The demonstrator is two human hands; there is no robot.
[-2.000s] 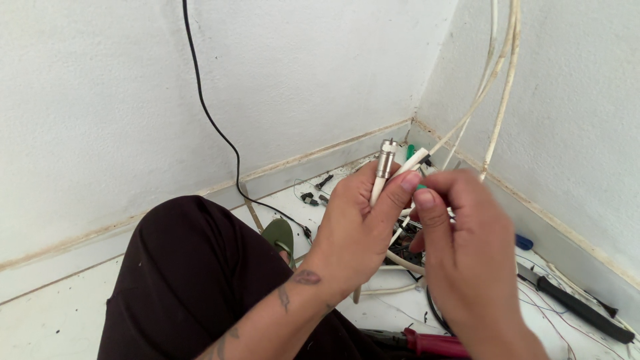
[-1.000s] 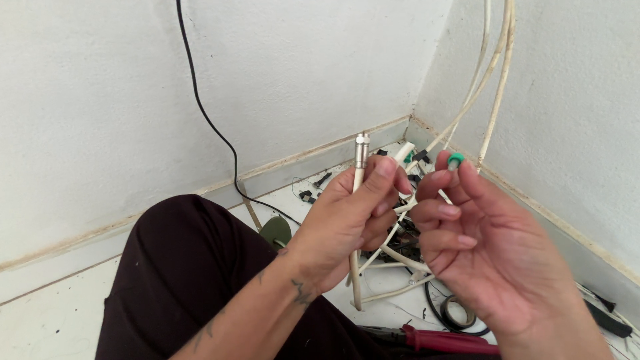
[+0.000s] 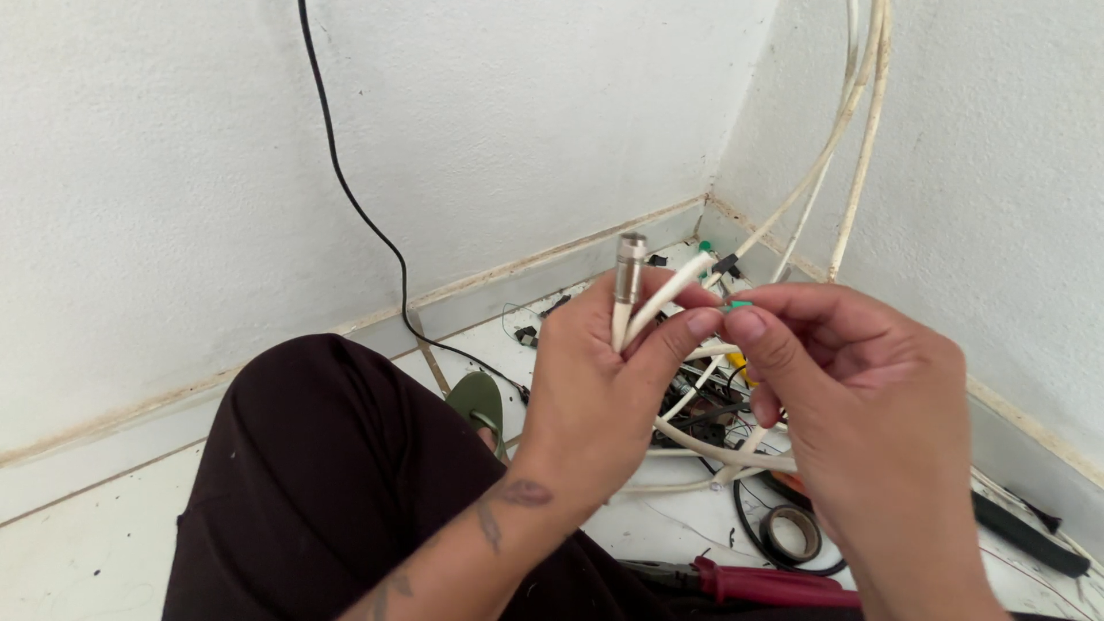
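My left hand [image 3: 595, 379] grips a white coaxial cable that ends in a silver metal connector [image 3: 630, 267], pointing up. A second white cable end [image 3: 674, 291] leans to the right between its thumb and fingers. My right hand [image 3: 871, 397] pinches a small green piece [image 3: 736, 305] between thumb and forefinger, and the left thumb and a fingertip meet it there. Fingers cover most of the green piece, so its exact kind cannot be told.
Loose white cables [image 3: 733, 453] and small dark parts lie on the tiled floor beyond my hands. Nearer are red-handled pliers [image 3: 768, 586] and a roll of tape [image 3: 790, 533]. A black-handled tool [image 3: 1026, 535] lies right. White cables [image 3: 862, 155] hang in the corner; a black cord [image 3: 336, 164] hangs left.
One second ago my hands were apart, with the green piece held up in the right hand. Now the right hand has come left and its fingertips meet those of the left hand.
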